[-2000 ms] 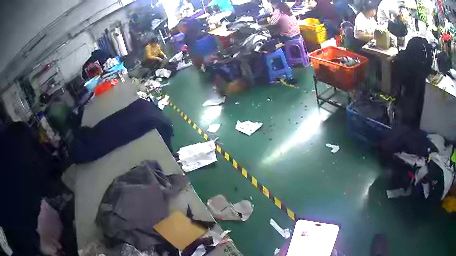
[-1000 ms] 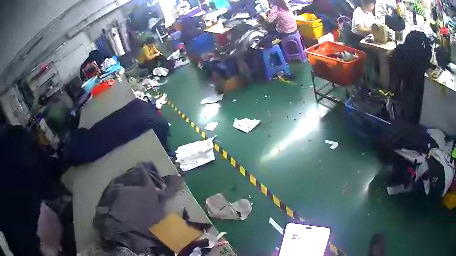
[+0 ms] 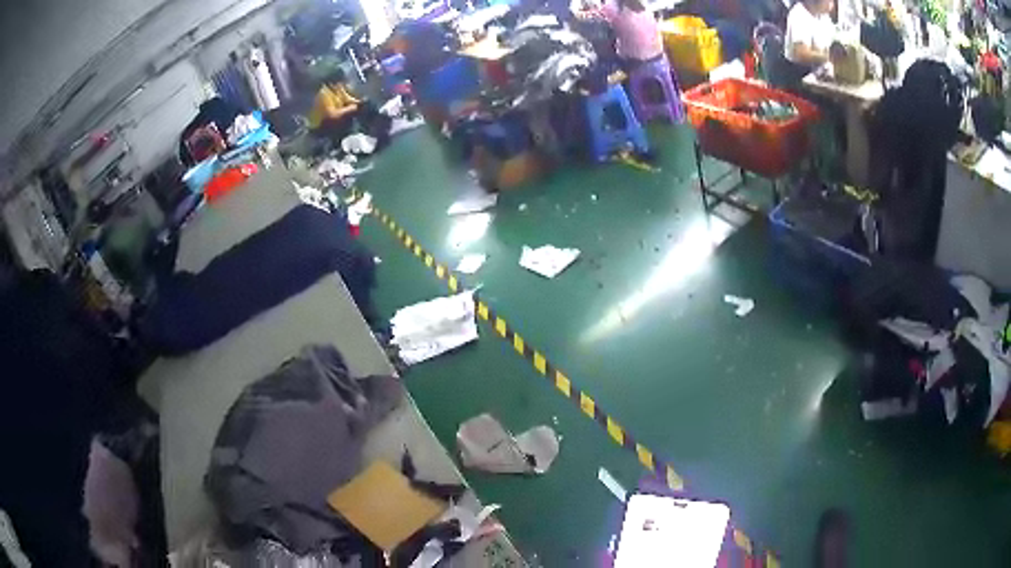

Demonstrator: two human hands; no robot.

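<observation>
A smartphone (image 3: 671, 533) with a bright white screen shows at the bottom edge, right of centre, cut off by the picture's rim. It is upright in the view, above the green floor. Its screen is too bright to read. No hand can be made out around it; whatever holds it is hidden or below the picture. My left hand and my right hand are not visible.
A long cutting table (image 3: 322, 305) at left bears a grey fabric bundle (image 3: 288, 444), a cardboard piece (image 3: 385, 505) and a navy fabric pile (image 3: 249, 277). Paper scraps (image 3: 435, 328) lie on the floor. An orange-red bin (image 3: 752, 124) stands at upper right. Several people sit farther back.
The view has shifted slightly. The phone sits a little farther left than two seconds ago. The person in the pink top has shifted posture.
</observation>
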